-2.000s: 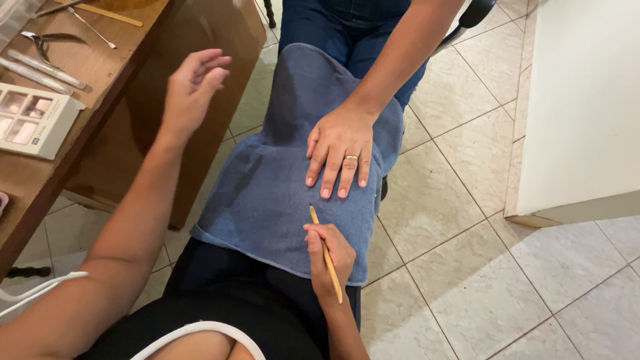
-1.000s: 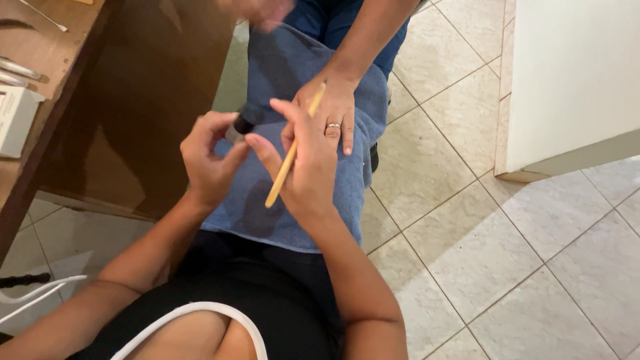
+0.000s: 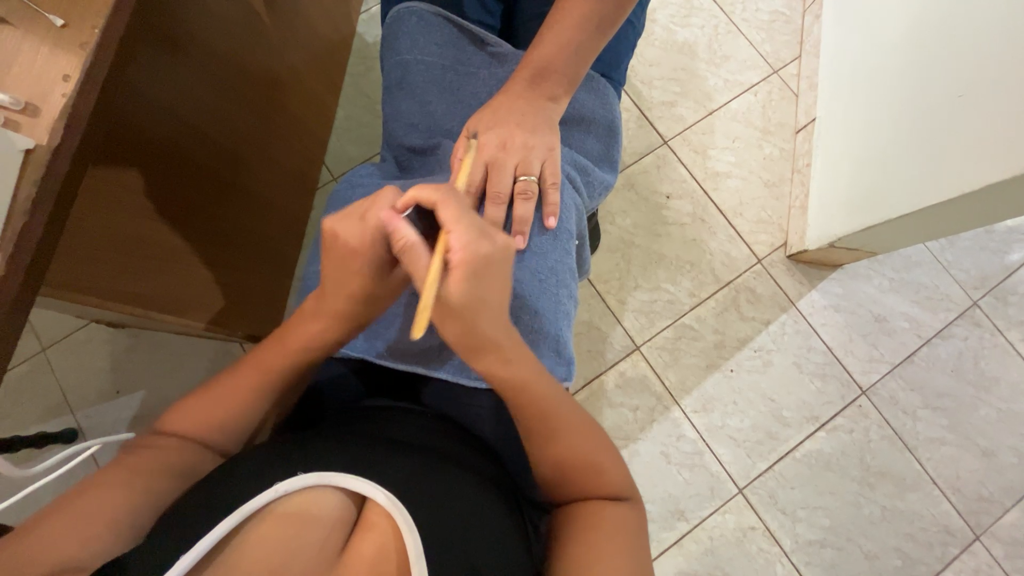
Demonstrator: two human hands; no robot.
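My left hand (image 3: pixel 364 252) and my right hand (image 3: pixel 472 268) meet over a blue towel (image 3: pixel 448 88). Between them is a small dark bottle (image 3: pixel 422 222), mostly covered by fingers; my left hand holds it and my right fingers are at its dark top. A thin wooden stick (image 3: pixel 432 290) is also held in my right hand, slanting up past the knuckles. Just beyond, another person's hand (image 3: pixel 516 152) with a ring lies palm down on the towel, fingers pointing toward me.
At the left stands a wooden desk (image 3: pixel 68 72) with a cotton swab (image 3: pixel 50 16) and part of a white box (image 3: pixel 12 172) on top. A white panel (image 3: pixel 912 112) rises at the right above the tiled floor (image 3: pixel 720 336). A white cable (image 3: pixel 60 460) shows at lower left.
Two seconds ago my left hand was raised, holding nothing visible, and my right held the stick alone. Now both hands are together around the small bottle. The other person's second hand has left the view.
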